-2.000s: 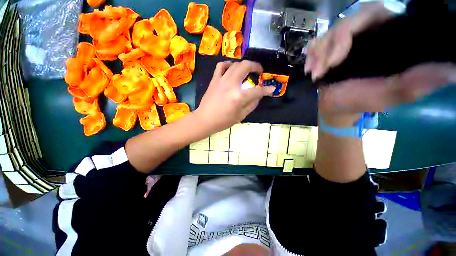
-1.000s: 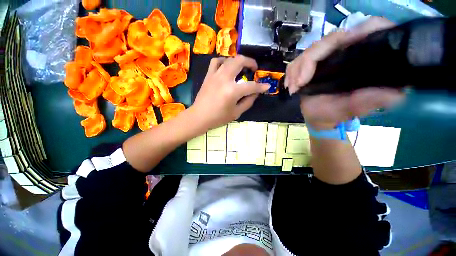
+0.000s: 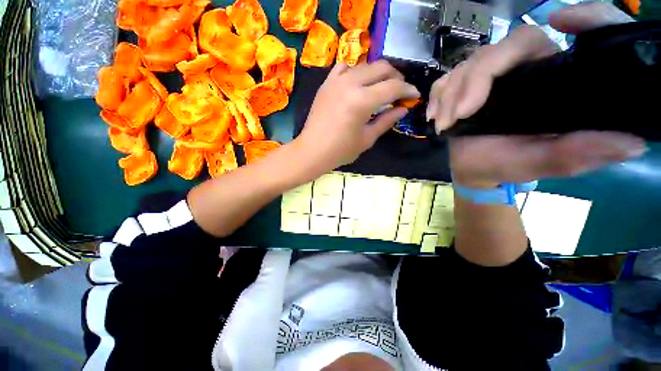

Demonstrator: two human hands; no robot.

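Note:
My left hand point(image 3: 355, 116) holds a small orange housing point(image 3: 409, 103) over the black work mat point(image 3: 388, 157), with thumb and fingers at its left side. A dark blue circuit board point(image 3: 411, 127) shows just below it, mostly hidden. My right hand point(image 3: 485, 87) is wrapped around a thick black cylinder point(image 3: 565, 83), likely an electric screwdriver, that looms near the camera. Its left end is near the housing; the tip is hidden behind my fingers. A light blue wrist strap point(image 3: 489, 194) is on my right wrist.
Orange housings point(image 3: 210, 116) are heaped left of the mat. A clear plastic bag point(image 3: 72, 54) and stacked sheets point(image 3: 29, 167) lie far left. A screw feeder point(image 3: 413, 32) stands behind the mat. A cream pad sheet point(image 3: 370, 206) lies along the front edge, with a white sheet point(image 3: 558, 221) at right.
My left hand has shifted slightly up and right, and the housing now shows more tilted and more covered by fingers. My right hand with the black cylinder stays close to it.

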